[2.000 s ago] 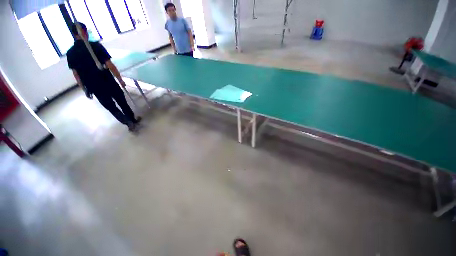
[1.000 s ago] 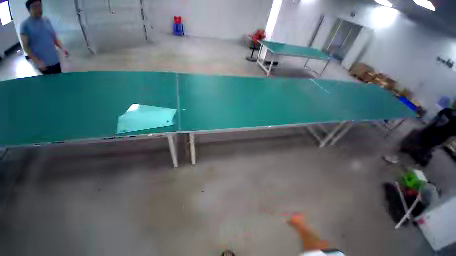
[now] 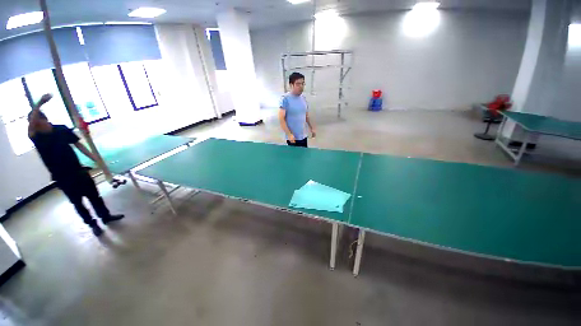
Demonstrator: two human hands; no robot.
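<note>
The long green worktable (image 3: 465, 197) crosses the view in front of me, with a thin pale edge. A table joint (image 3: 357, 188) runs across its top, with two white table legs (image 3: 334, 245) below it. A pale green loose sheet (image 3: 320, 197) lies on the top just left of the joint. Another green table (image 3: 150, 151) stands beyond the left end, by the windows; a narrow gap shows between them. Neither of my hands is in the picture.
A person in dark clothes (image 3: 60, 156) stands at left by a hanging air pipe (image 3: 60, 70), one arm raised. A person in light blue (image 3: 295, 114) stands behind the table. A separate worktable (image 3: 548, 125), metal rack (image 3: 315, 67) and white pillar (image 3: 239, 67) are farther back.
My view has swung back left and up. The arm seen at the lower right is out of the picture. The person in dark clothes now stands by the pipe with an arm raised.
</note>
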